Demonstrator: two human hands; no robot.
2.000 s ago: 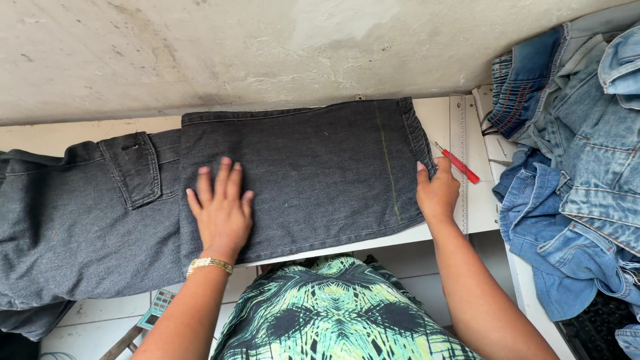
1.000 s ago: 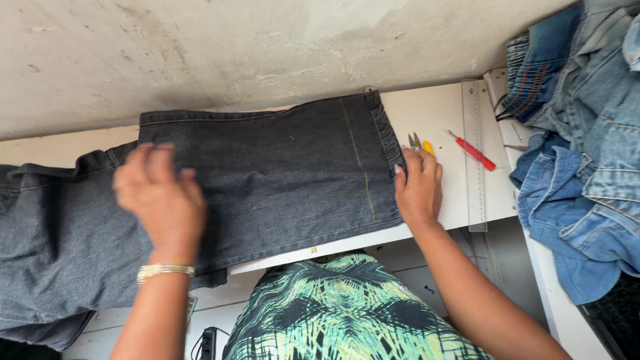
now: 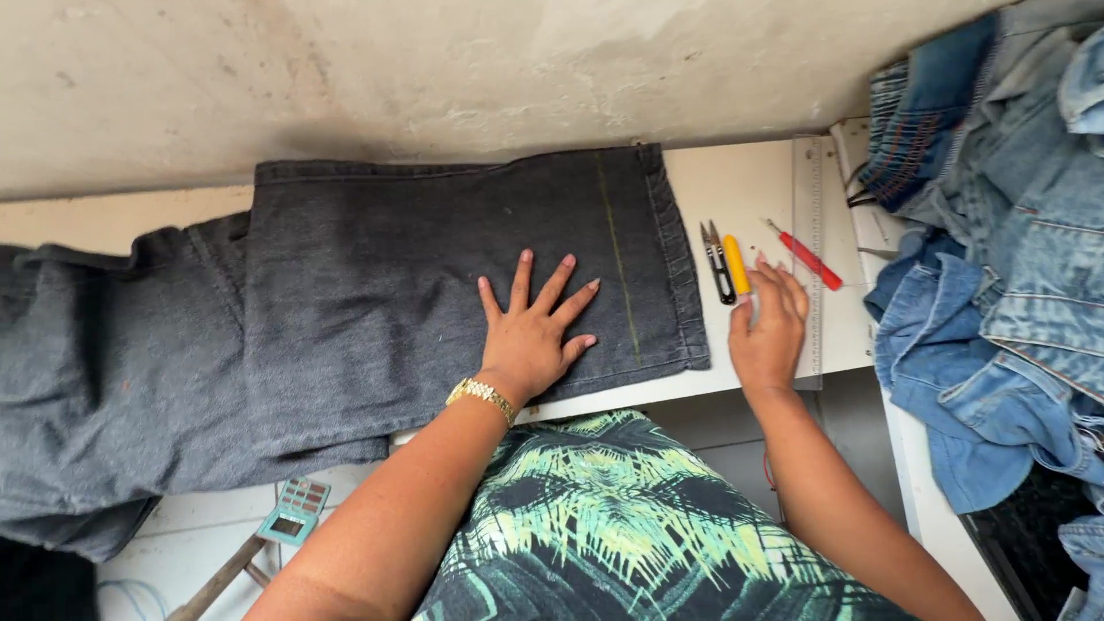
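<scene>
Dark grey denim trousers [image 3: 414,250] lie across the white tabletop, one leg folded over, with a yellowish line drawn across it near the gathered hem. My left hand [image 3: 533,332] rests flat on this leg, fingers spread, holding nothing. Just right of the hem, my right hand [image 3: 770,323] is over the table with its fingers slightly bent, close to a yellow cylindrical object [image 3: 737,264]. Black-handled thread snips [image 3: 718,266] lie between that object and the hem. A red seam ripper [image 3: 808,257] lies partly over a clear ruler [image 3: 808,190], beyond my right fingertips.
A stained wall [image 3: 431,78] runs along the table's back edge. Blue denim garments [image 3: 966,345] are heaped on the right, on another white surface. Below the table at the left are a teal calculator [image 3: 295,511] and a wooden bar [image 3: 220,580].
My left hand has moved right along the denim, toward the drawn line. My right hand has left the hem and moved right, to the yellow object. The snips now show in full.
</scene>
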